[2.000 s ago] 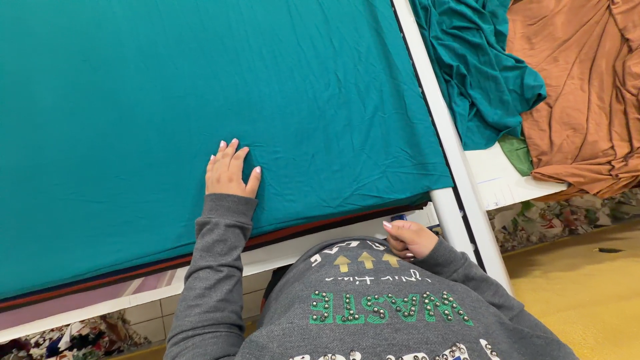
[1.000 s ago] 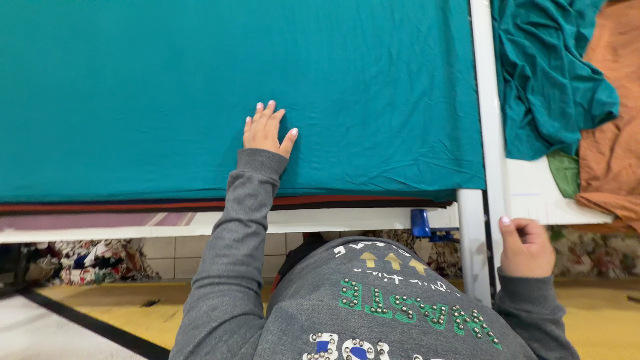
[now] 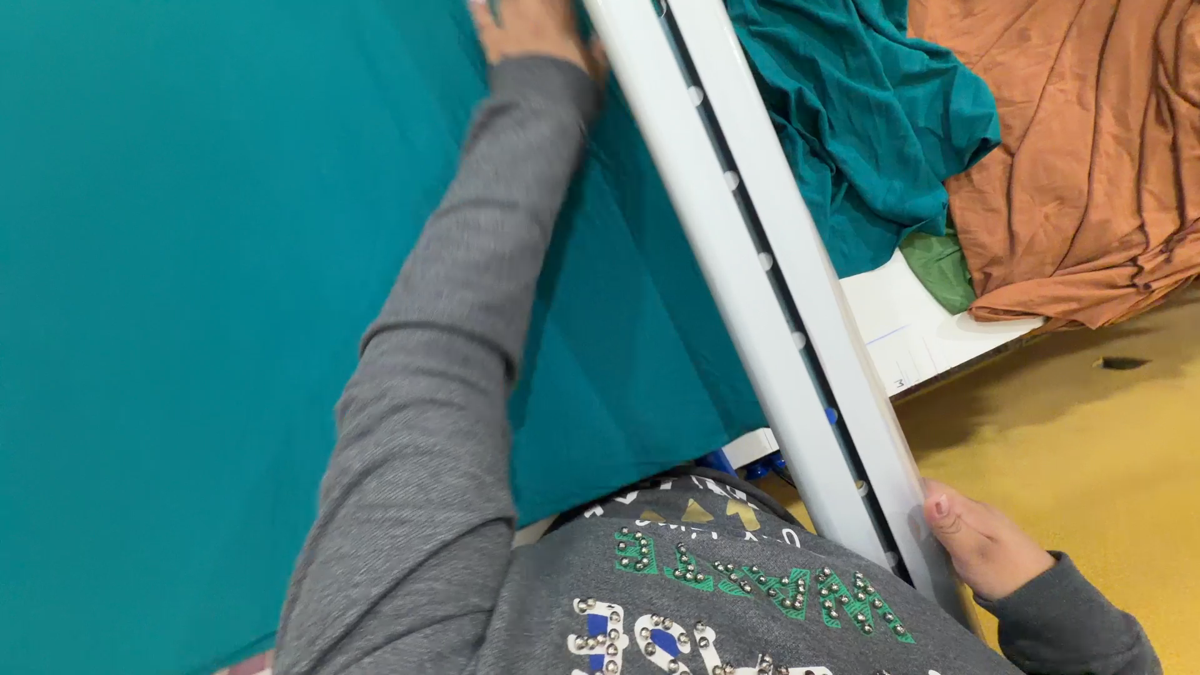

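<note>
Teal fabric [image 3: 206, 281] is spread over the table on the left, with creases running beside a long white metal rail [image 3: 797, 281] that crosses the view at a slant. My left hand [image 3: 536, 33] lies on this fabric at the top edge, close to the rail's left side; it is partly cut off and blurred, and nothing shows in its grasp. At the lower right, my right hand [image 3: 984, 539] is at the near end of the rail, thumb on its side and the other fingers hidden.
Right of the rail, crumpled teal fabric [image 3: 872, 131], a green cloth piece [image 3: 940, 267] and brown-orange fabric [image 3: 1078, 159] lie on a white surface [image 3: 900, 323] bearing pen marks. Below it is a yellow floor [image 3: 1078, 431]. Blue parts [image 3: 764, 466] show under the rail.
My left hand has moved forward and right over the teal fabric, close to the rail. My right hand, in front of my body at first, is now at the rail. The view has turned.
</note>
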